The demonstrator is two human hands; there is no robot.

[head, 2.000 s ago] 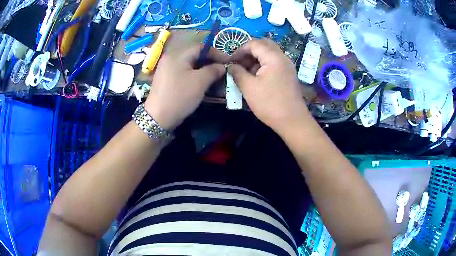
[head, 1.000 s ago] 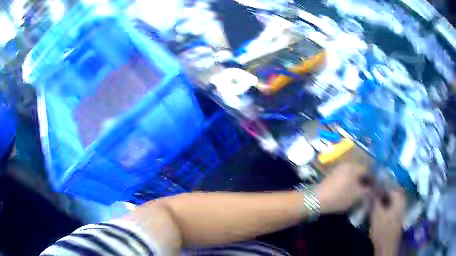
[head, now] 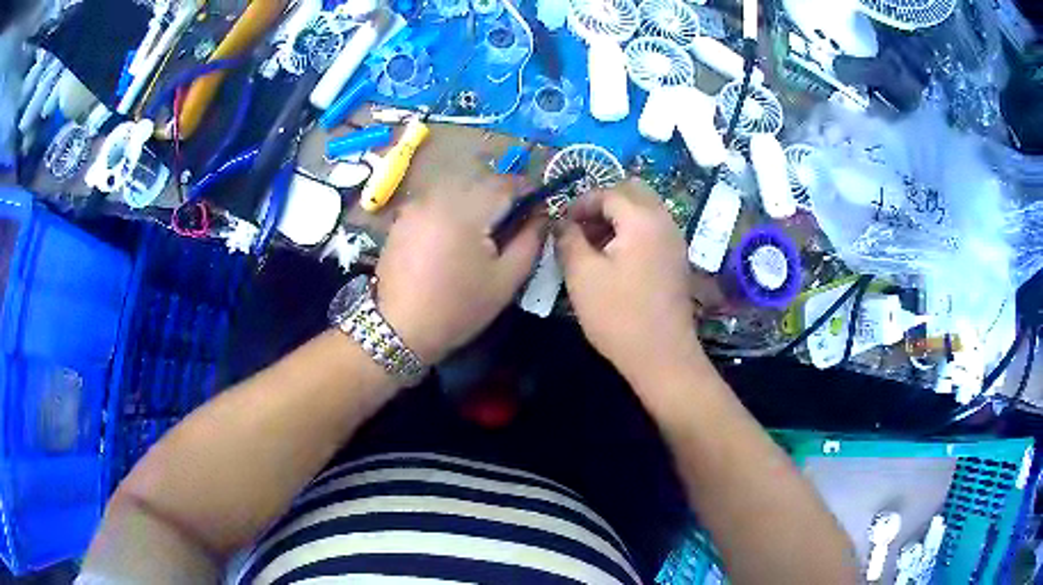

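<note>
A white handheld fan housing [head: 542,286] lies at the bench's front edge, its round slotted grille away from me and its handle toward me. My left hand [head: 455,269] holds dark, thin tweezers [head: 528,210] slanting over the grille. My right hand [head: 627,272] is closed at the joint of grille and handle, its fingertips pinching there. Small greenish parts show at the joint, but the fingers hide most of it. I cannot tell whether a wire is between the fingertips.
A yellow-handled screwdriver [head: 396,167] and blue cell [head: 358,142] lie left. White fan parts [head: 659,62] lie on the blue mat behind. A purple ring reel [head: 765,267] and clear plastic bag [head: 904,206] are right. Blue crate [head: 57,377] and green crate [head: 984,503] flank my lap.
The view swung left toward a blue crate and came back, now showing more of the bench's back. The tweezers, upright over my left fingers two seconds ago, now slant across the grille.
</note>
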